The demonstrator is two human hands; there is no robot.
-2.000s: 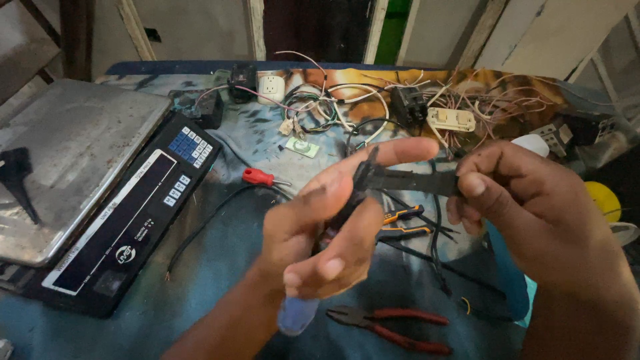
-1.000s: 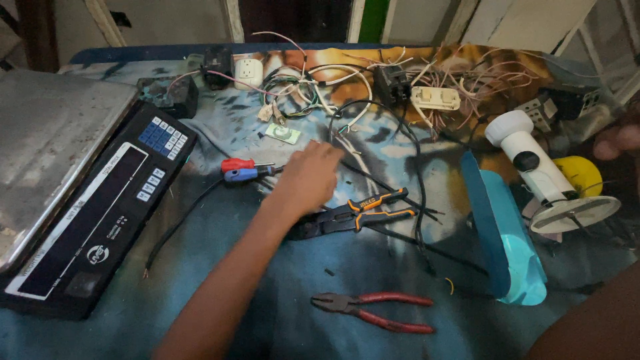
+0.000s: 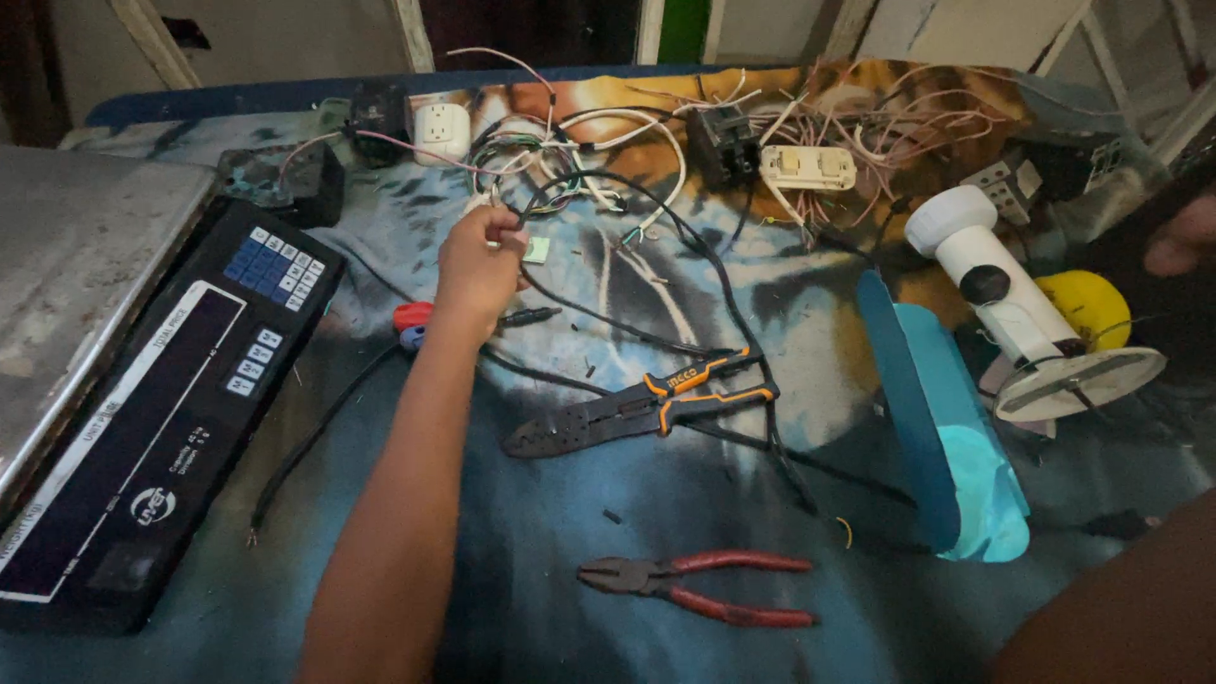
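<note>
My left hand [image 3: 483, 268] reaches to the back left of the cloth-covered table, its fingers bent at a black cable [image 3: 698, 237] that loops right; whether it grips the cable is unclear. A small green circuit board [image 3: 537, 250] lies beside the fingers. Under my forearm are a red handle [image 3: 411, 315] and a blue handle [image 3: 412, 337]. Ingco wire strippers [image 3: 636, 404] with orange and black handles lie at the middle. Nearer me rest red-handled pliers [image 3: 698, 584]. My right hand [image 3: 1176, 249] shows only partly at the dark right edge; its grip is hidden.
A scale with a keypad [image 3: 271, 271] fills the left. Behind are a white outlet [image 3: 442, 133], tangled wires [image 3: 874, 142], a black switch block [image 3: 724, 142] and a cream switch plate [image 3: 807, 167]. A blue curved piece [image 3: 950, 427] and a white stand [image 3: 1007, 285] stand at right.
Two seconds ago both hands were together over the table with a dark object. They have parted; my left hand has moved to the back left, and my right hand to the right edge.
</note>
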